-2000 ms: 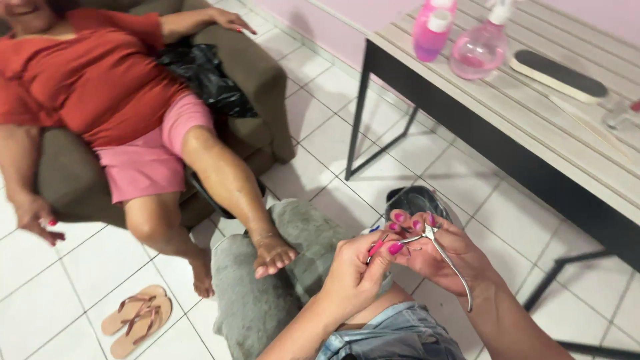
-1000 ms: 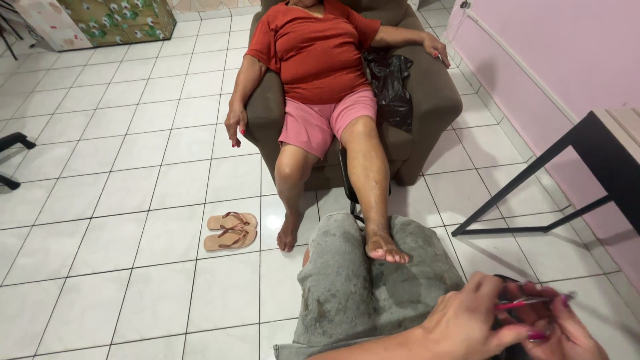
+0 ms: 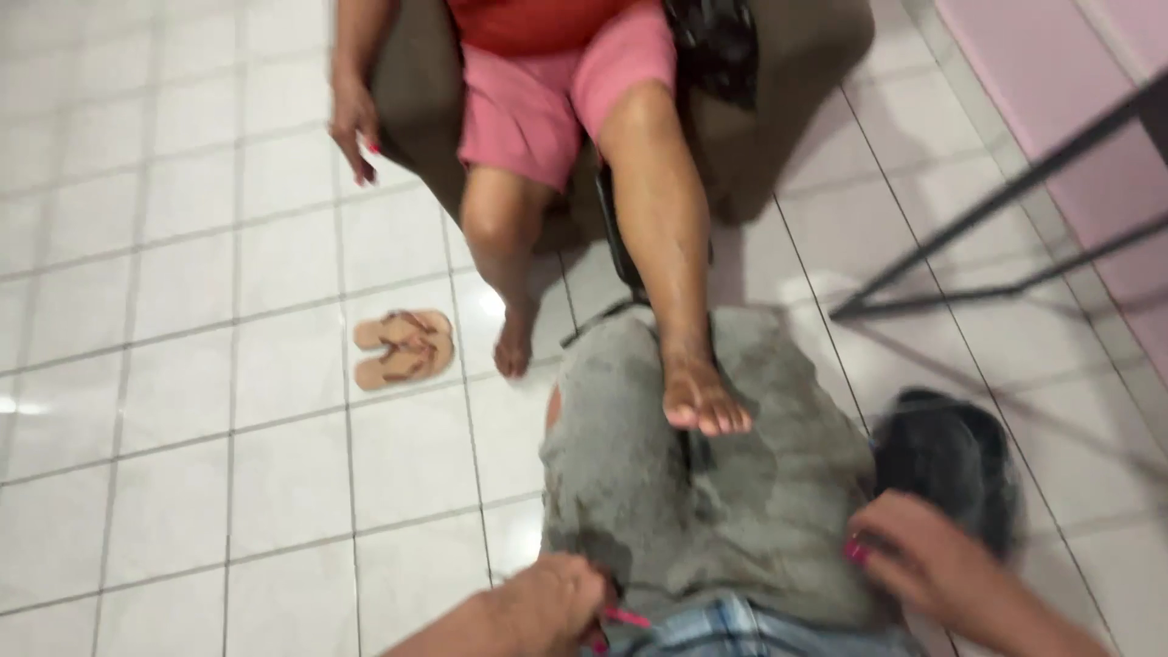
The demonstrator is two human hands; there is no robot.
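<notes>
My left hand (image 3: 557,598) is low at the centre, its fingers closed on a thin pink tool (image 3: 628,618) whose kind I cannot make out. At the lower right my right hand (image 3: 912,552) is blurred, fingers curled beside the edge of a grey towel (image 3: 620,456); whether it holds anything does not show. The towel lies over my lap, damp and spotted. A seated person's bare foot (image 3: 703,397) rests on it, ahead of both hands. The person's other foot (image 3: 514,347) is on the floor.
Tan flip-flops (image 3: 403,349) lie on the white tiles, left of the lower foot. A dark lined basin (image 3: 949,465) stands right of the towel. Black metal table legs (image 3: 967,219) reach in from the right. The person sits in a brown armchair (image 3: 798,55) with a black plastic bag (image 3: 716,46).
My hands were together around a pink tool a second ago and are now apart, one on each side of my lap. Metal nippers seen between them two seconds ago are not visible now. The view has swung.
</notes>
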